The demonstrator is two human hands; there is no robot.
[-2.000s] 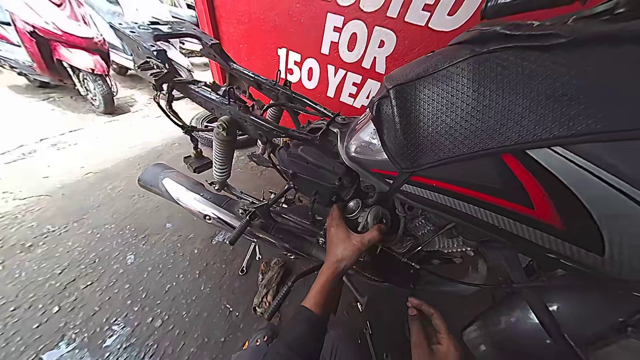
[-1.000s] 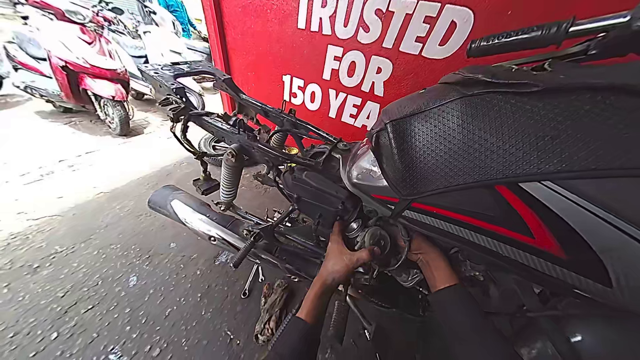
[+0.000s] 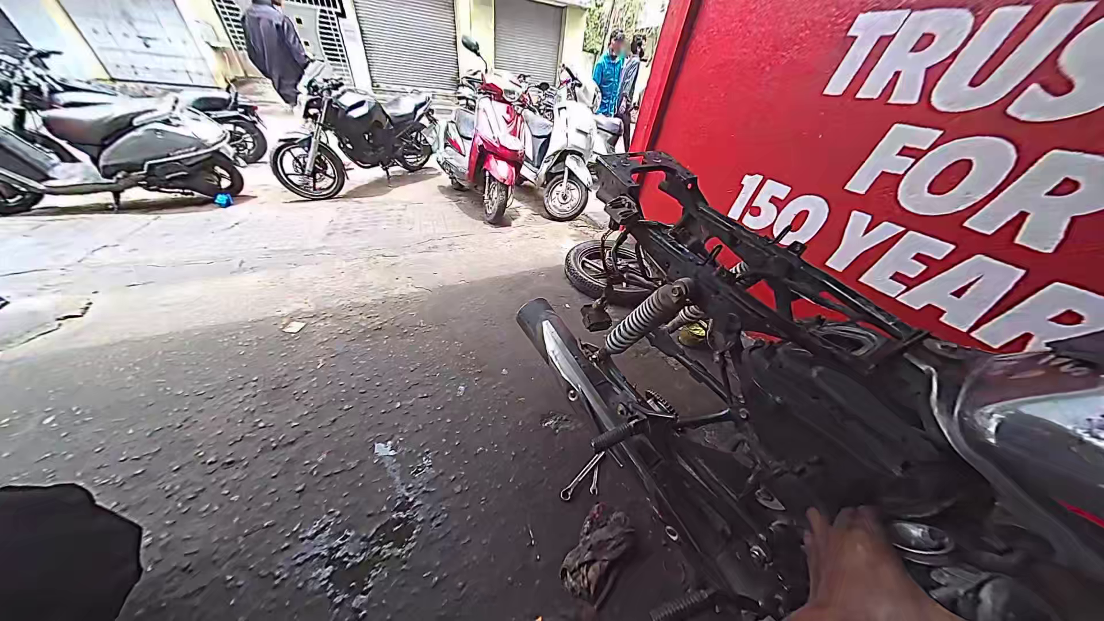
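Observation:
My left hand (image 3: 862,569) reaches in from the lower right edge and rests against the dark engine area of a partly stripped motorcycle, beside a round metal part (image 3: 921,538). Its fingertips are hidden among the parts, so whether it grips anything does not show. My right hand is out of view. Behind the hand run the bare black rear frame (image 3: 776,259), a coil-spring shock absorber (image 3: 647,316) and the silver and black exhaust silencer (image 3: 565,354). The motorcycle's rear wheel is not fitted.
Spanners (image 3: 583,474) and a dirty rag (image 3: 597,556) lie on the asphalt beside the motorcycle. A loose wheel (image 3: 604,269) lies by the red painted wall (image 3: 742,95). Parked scooters, including a red one (image 3: 496,138), and several people stand farther back. A dark shape (image 3: 65,552) fills the lower left corner.
The view has swung far to the left. My right hand, near the engine one second ago, has dropped out of view. My left hand stays at the engine area.

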